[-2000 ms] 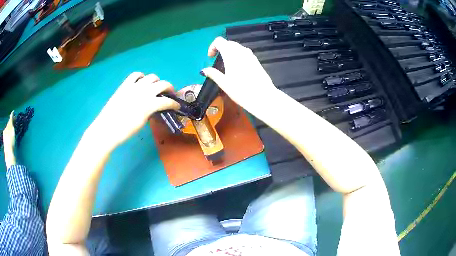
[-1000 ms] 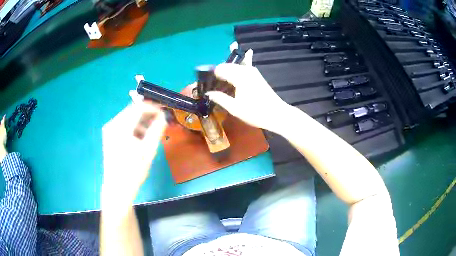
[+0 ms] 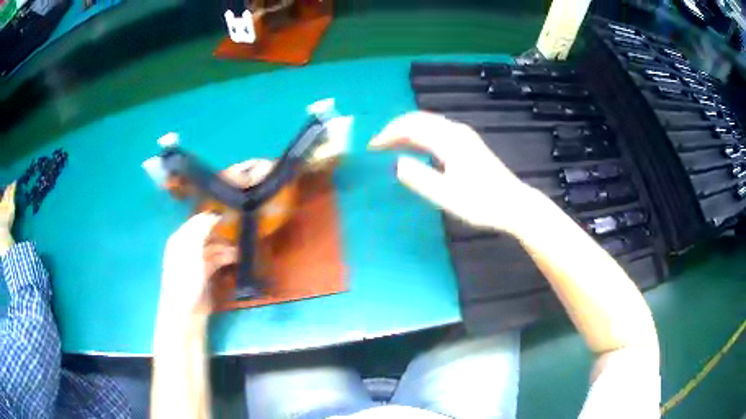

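Observation:
The orange-brown three-arm jig (image 3: 278, 214) is blurred, on its red-brown base plate (image 3: 315, 258) in front of me. Three long black leg pieces lie on it in a Y: one to the upper left (image 3: 200, 175), one to the upper right (image 3: 298, 151), one towards me (image 3: 248, 254). They meet at a small dark hub. White forked stops show at the two upper tips. My left hand (image 3: 192, 258) is blurred, its fingers curled at the jig's left side beside the near leg. My right hand (image 3: 450, 168) is raised right of the jig, empty, thumb and fingers apart.
A black ribbed tray (image 3: 491, 282) with rows of black parts is on the right, a fuller black pile (image 3: 654, 106) beyond it. Small black parts (image 3: 42, 176) lie at far left, near another person's hand and checked sleeve (image 3: 29, 307). Another jig base (image 3: 282, 41) is at the top.
The jig and its base plate have shifted left. The leg near my right hand now lies along the jig, and the near arm holds a leg. My right hand has let go and moved right.

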